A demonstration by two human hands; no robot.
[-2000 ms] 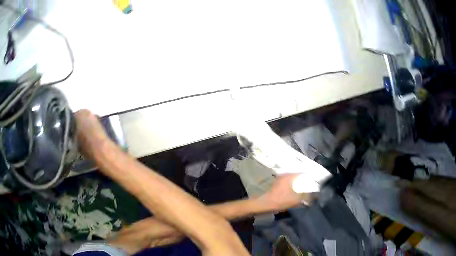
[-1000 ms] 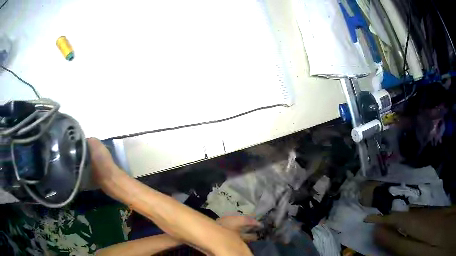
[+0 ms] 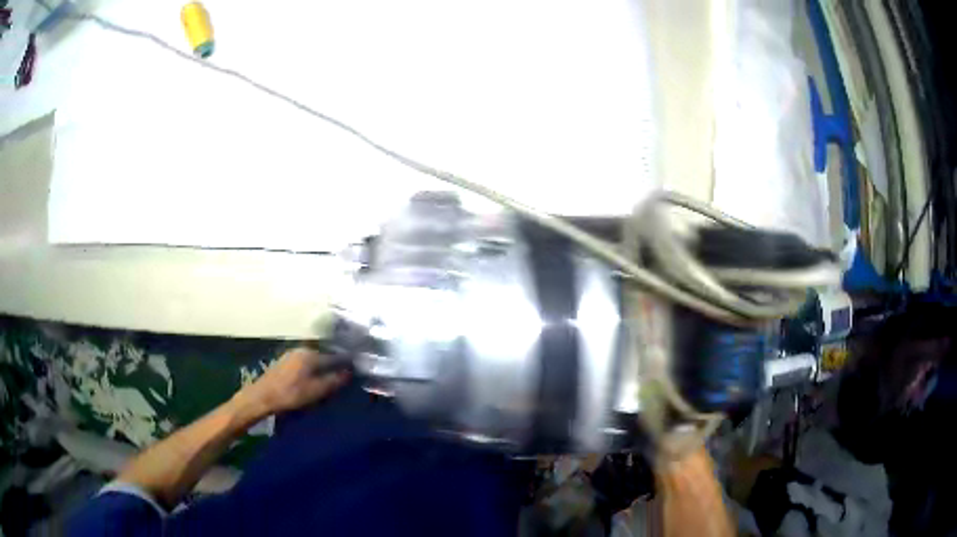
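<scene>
The silver-and-black cutting machine (image 3: 472, 315) is large and blurred, lying sideways across the middle, its motor end to the right with cable loops (image 3: 672, 262) on it. My left hand (image 3: 294, 380) is at the machine's left end, fingers curled against a dark part. My right hand (image 3: 684, 462) is at the cable-wrapped end; its fingers are mostly hidden behind the machine. The white paper-topped lay (image 3: 315, 136) is beyond the machine, its dark near edge showing on the left. The machine's underside and base plate cannot be made out.
A yellow thread cone (image 3: 197, 28) lies on the lay. The cable (image 3: 357, 131) runs from the upper left to the machine. The cream table edge (image 3: 157, 294) is at left, with scraps on the green floor (image 3: 168, 393) below. A white-and-silver unit (image 3: 792, 369) and blue rail (image 3: 834, 126) are at right.
The machine has moved from the far left to the middle and turned sideways. My left hand no longer holds the pale strip and is at the machine. The view has shifted along the table.
</scene>
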